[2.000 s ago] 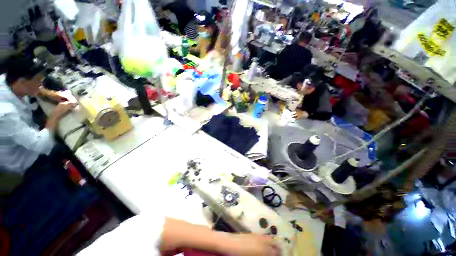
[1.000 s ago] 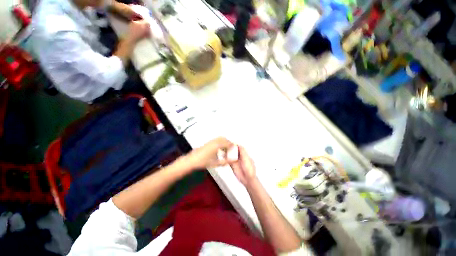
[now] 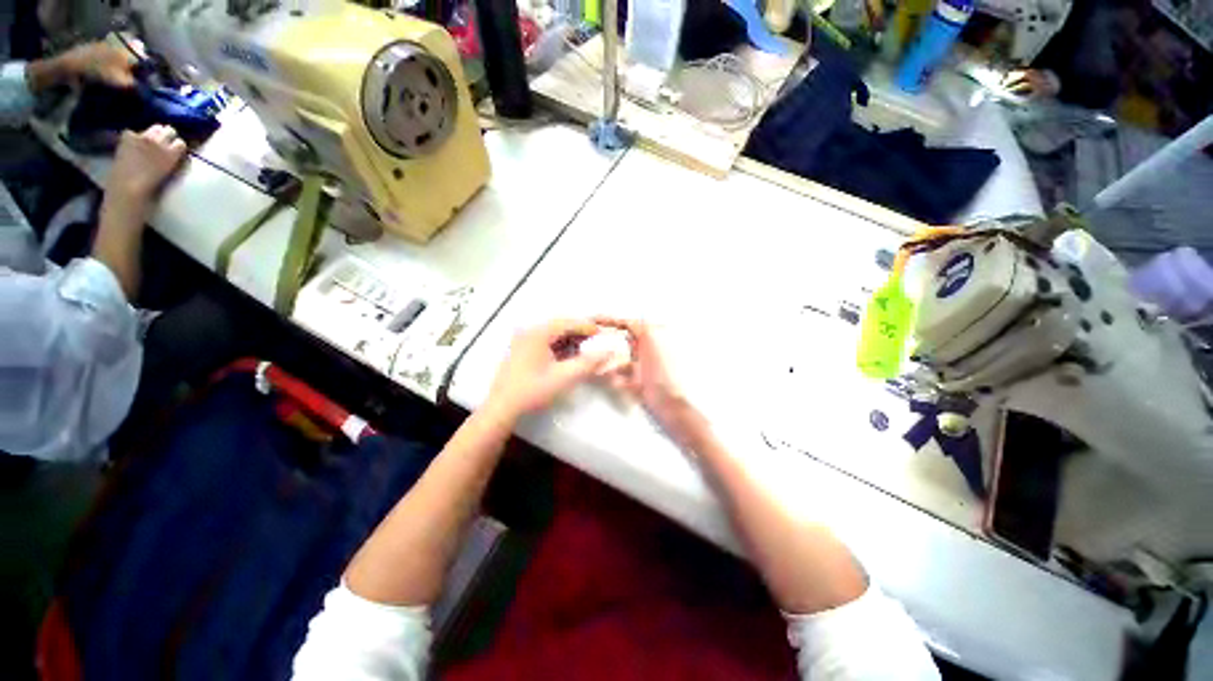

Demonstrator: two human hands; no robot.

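A small white piece is held between my two hands above the front edge of the white table. My left hand has its fingers curled against the piece from the left. My right hand meets it from the right, with its fingers on the piece. What the piece is cannot be told. The white sewing machine head stands at the right, with a yellow-green tag hanging from it. A dark smartphone lies under the machine arm, beside navy scraps.
A cream-yellow sewing machine stands at the upper left, with a person's hand beyond it. A red-framed bin holds navy cloth at the lower left. A navy pile and blue bottle are at the back.
The view has swung and tilted down to the table. My hands stay together around the white piece since one second ago. Two seconds ago one arm reached across the machine at the right.
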